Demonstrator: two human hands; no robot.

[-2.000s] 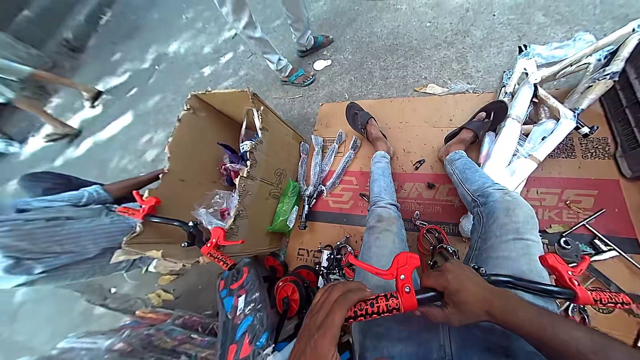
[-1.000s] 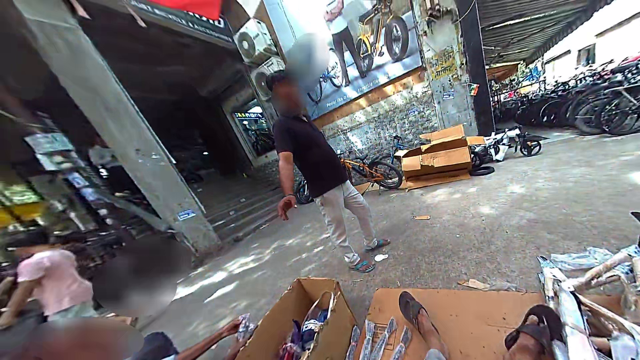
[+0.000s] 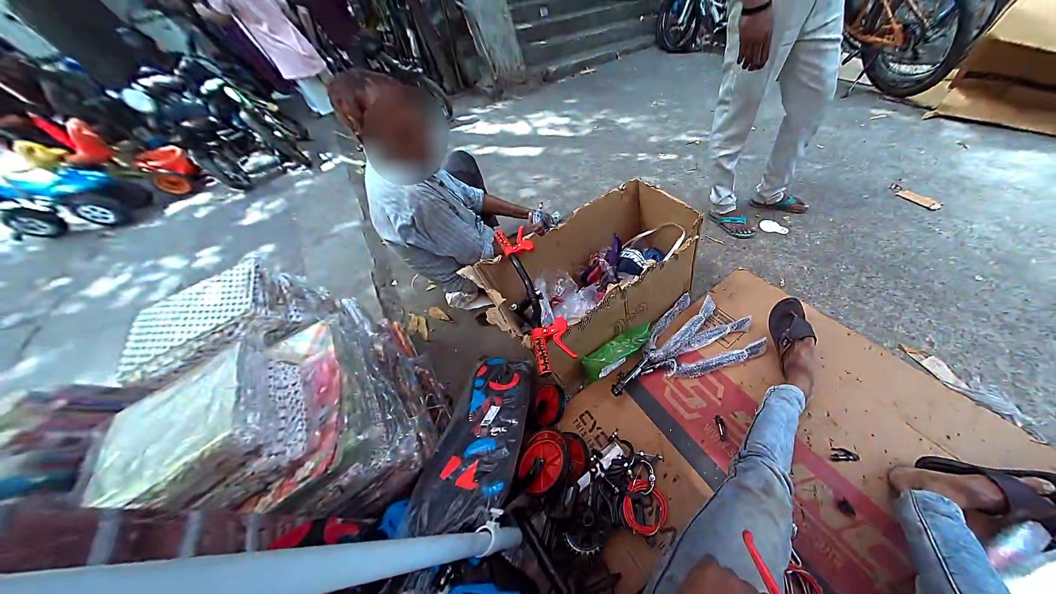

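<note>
A small patch of skin at the bottom edge looks like part of my left hand (image 3: pixel 716 577), with its fingers hidden. Just right of it rises a red brake lever (image 3: pixel 761 563); whether the hand holds anything cannot be told. My right hand is out of view. Another handlebar with red grips and levers (image 3: pixel 528 285) leans at a cardboard box (image 3: pixel 631 309) holding plastic wrap and bags. Wrapped metal stays (image 3: pixel 693 338) and a green plastic bag (image 3: pixel 617 350) lie beside the box. Nearer, red-hubbed small wheels (image 3: pixel 544 462), a chainring (image 3: pixel 582 541) and a coiled red cable (image 3: pixel 643 507) are heaped together.
A co-worker (image 3: pixel 429 214) sits behind the box; another person (image 3: pixel 767 107) stands beyond it. Printed flat cardboard (image 3: pixel 866 388) lies under my feet. Plastic-wrapped packs (image 3: pixel 280 412) fill the left, with a pale pole (image 3: pixel 289 565) crossing below them. Parked bicycles (image 3: pixel 223 107) stand farther off.
The view has swung down and left since one second ago. Two seconds ago both my hands were at a handlebar with red levers; now most of it is out of view.
</note>
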